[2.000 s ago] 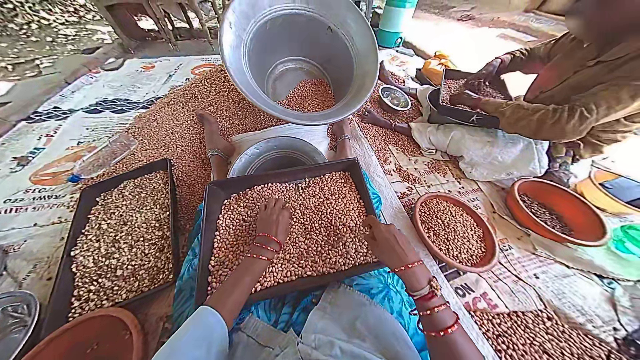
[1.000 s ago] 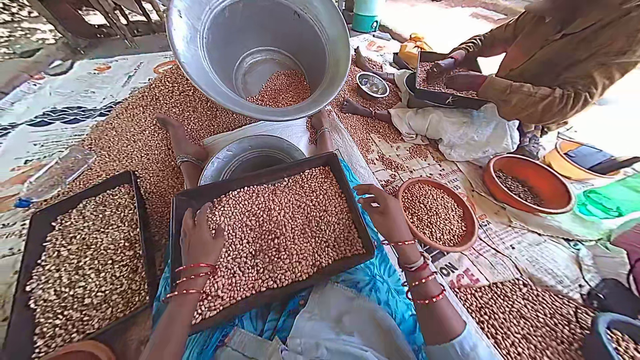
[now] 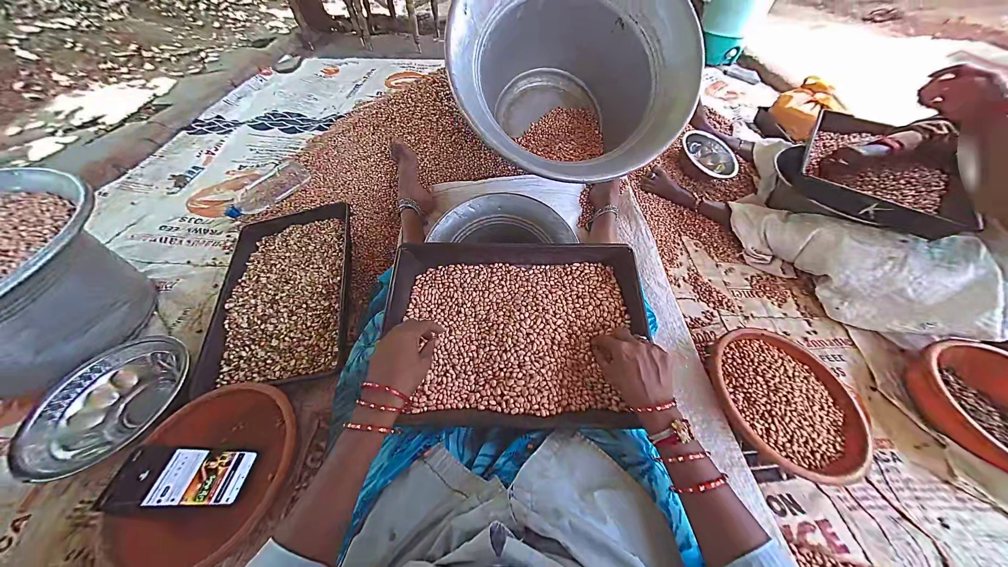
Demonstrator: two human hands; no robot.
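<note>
A dark rectangular tray (image 3: 516, 253) of shelled, pinkish-brown nuts or beans (image 3: 516, 339) lies across my lap. My left hand (image 3: 405, 354) is at its left edge, fingertips curled at the edge of the layer. On the right side my right hand (image 3: 634, 366) rests with bent fingers on the contents. Whether either hand pinches a piece cannot be told. Just beyond the tray is a metal basin (image 3: 502, 216) between my feet. Behind it a large metal pot (image 3: 573, 79) tilts toward me, with more of the same inside.
At left are a tray of paler pieces (image 3: 285, 295), a full metal pot (image 3: 71, 276), a steel plate (image 3: 102, 405) and a clay bowl (image 3: 205, 512) with a phone (image 3: 198, 477) on it. At right stand a filled clay bowl (image 3: 787, 402) and a co-worker's tray (image 3: 882, 177).
Both hands have shifted on the tray; my right hand, raised over the right rim a second ago, now touches the contents. The co-worker's hand has moved too. The view has swung left.
</note>
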